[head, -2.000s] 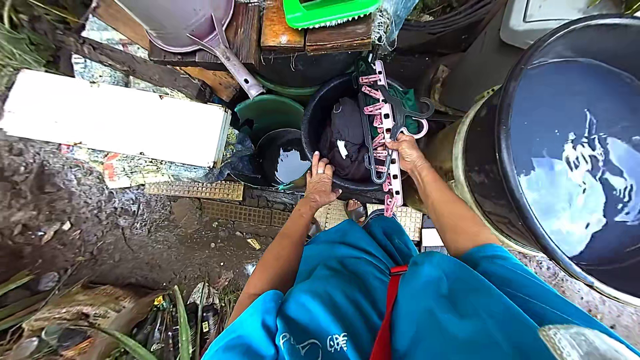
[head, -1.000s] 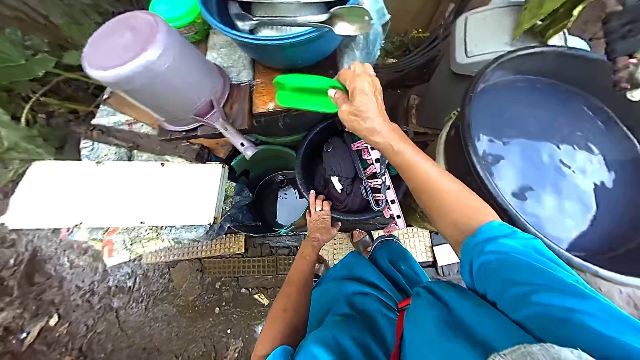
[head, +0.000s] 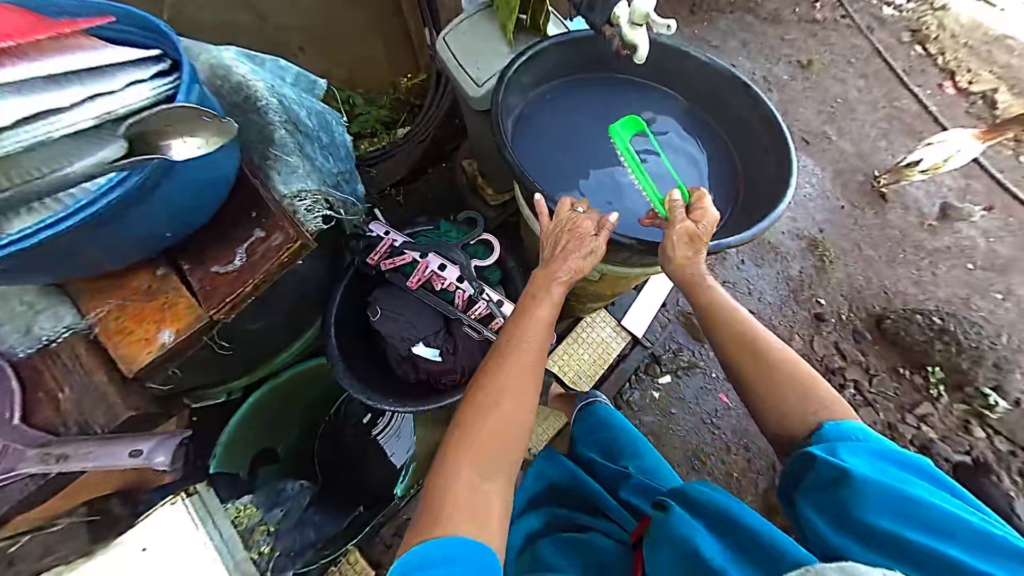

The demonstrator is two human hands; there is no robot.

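Note:
My right hand [head: 686, 232] grips one end of a green plastic scrubbing brush [head: 650, 164], which is held over the water in a wide black basin [head: 768, 180]. On the basin's near rim, to the left of the brush, rests my left hand [head: 574, 238] with its fingers spread and nothing in it. Pink clothes pegs and hangers [head: 444, 272] lie on dark wet cloth [head: 420, 332] in a smaller black tub [head: 346, 360], to the left of my left forearm.
A white tap [head: 638, 28] overhangs the basin's far rim. At left a blue tub [head: 152, 216] holds metal dishes and a ladle [head: 180, 132]; below are a green bucket [head: 268, 408] and a purple dipper handle [head: 104, 452]. A chicken [head: 936, 158] stands on muddy ground at right.
My right hand has let go of the hangers, taken hold of the green brush and carried it over the large basin. My left hand has moved from the smaller tub to the basin's rim. The view has swung right.

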